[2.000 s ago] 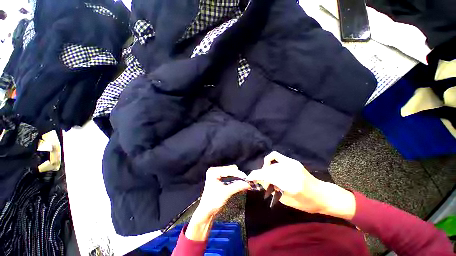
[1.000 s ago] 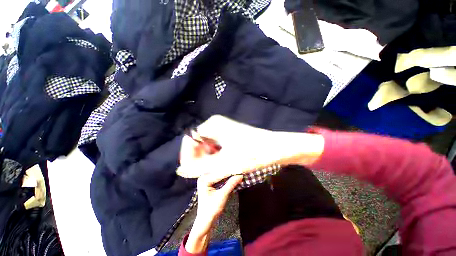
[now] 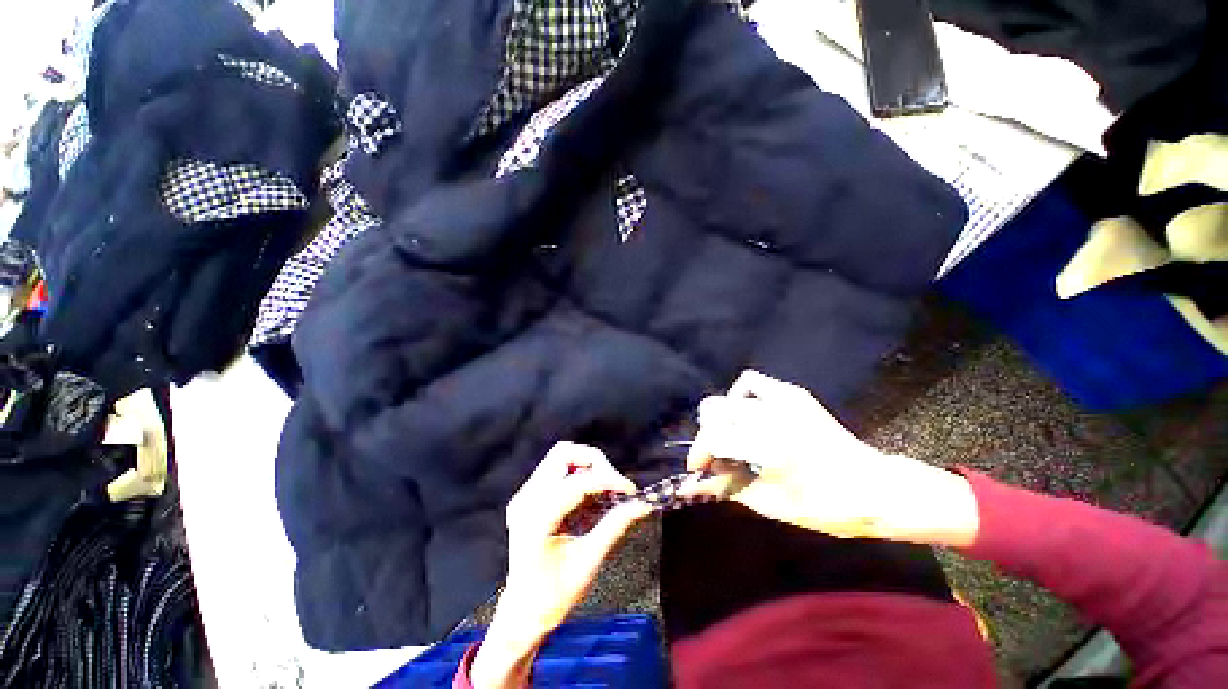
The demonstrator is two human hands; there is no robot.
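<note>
A dark navy quilted jacket [image 3: 539,377] lies spread over the table in front of me, with black-and-white checked lining [image 3: 555,61] showing at its upper openings. My left hand [image 3: 559,525] pinches the jacket's checked hem edge [image 3: 663,493] between thumb and fingers. My right hand [image 3: 795,464] is at the same edge, just right of my left hand, its fingertips closed on it. A thin line, thread or needle, shows by my right fingertips; I cannot tell which. A small dark metallic thing shows under my right hand, mostly hidden.
More navy checked-trim jackets [image 3: 175,202] lie at the left. Striped dark garments [image 3: 101,606] are at the lower left. A phone [image 3: 901,57] lies on white sheets at the upper right. Blue crates stand at the right [image 3: 1104,337] and below the table [image 3: 599,653].
My right hand was raised across and above my left hand a second ago; it has come back down to the hem at the right. My left hand still pinches the hem.
</note>
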